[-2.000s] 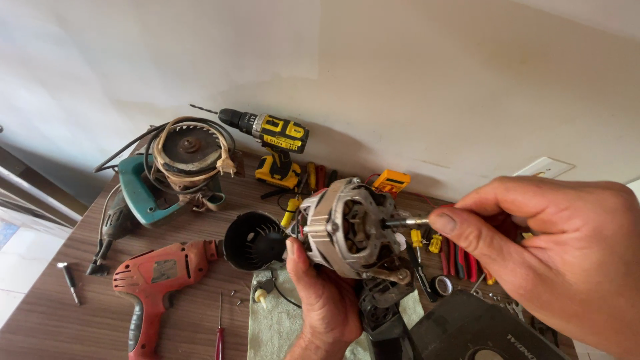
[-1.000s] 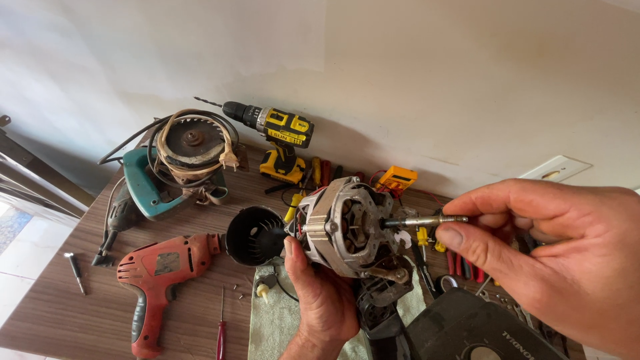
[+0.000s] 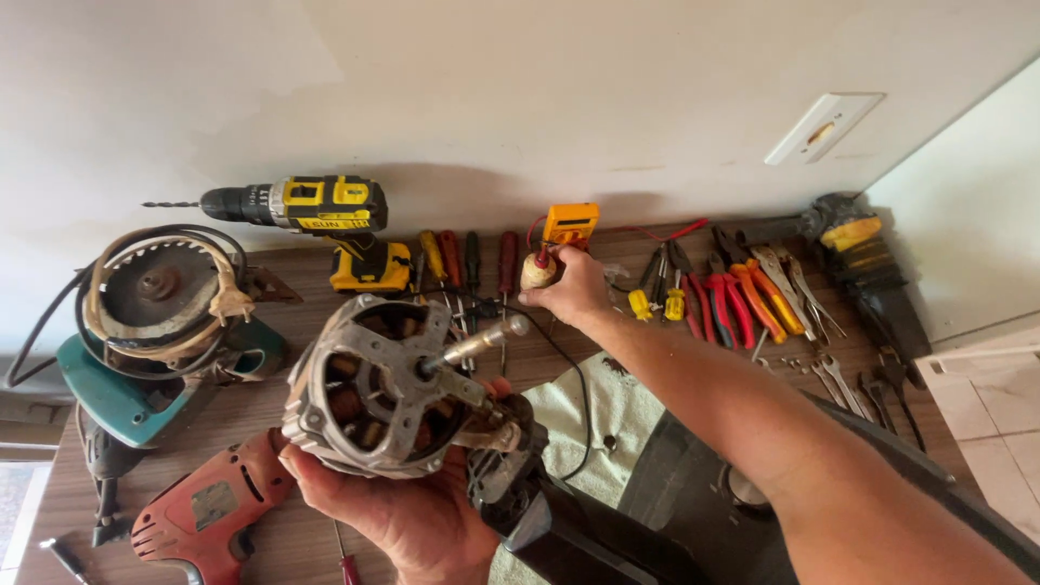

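Observation:
An electric motor [image 3: 382,390] with a bare metal frame, copper windings and a protruding shaft [image 3: 479,341] rests in my left hand [image 3: 398,504], whose fingers wrap it from below. A black plastic housing [image 3: 569,528] adjoins the motor at its lower right. My right hand [image 3: 573,284] reaches toward the back of the table and has its fingers around a small cream bottle [image 3: 537,272] with a red tip. Directly behind that hand stands a yellow multimeter [image 3: 571,223].
A yellow cordless drill [image 3: 325,207], a teal circular saw [image 3: 138,390] and a red drill [image 3: 207,504] lie left. Screwdrivers [image 3: 507,260], pliers [image 3: 727,296], wrenches [image 3: 841,386] and an angle grinder [image 3: 865,268] line the back and right. A light cloth [image 3: 601,406] lies under the black housing.
My right hand has left the motor's shaft and moved to the bottle near the multimeter. My left hand still holds the motor, now turned with its end face toward the view. The view has shifted right.

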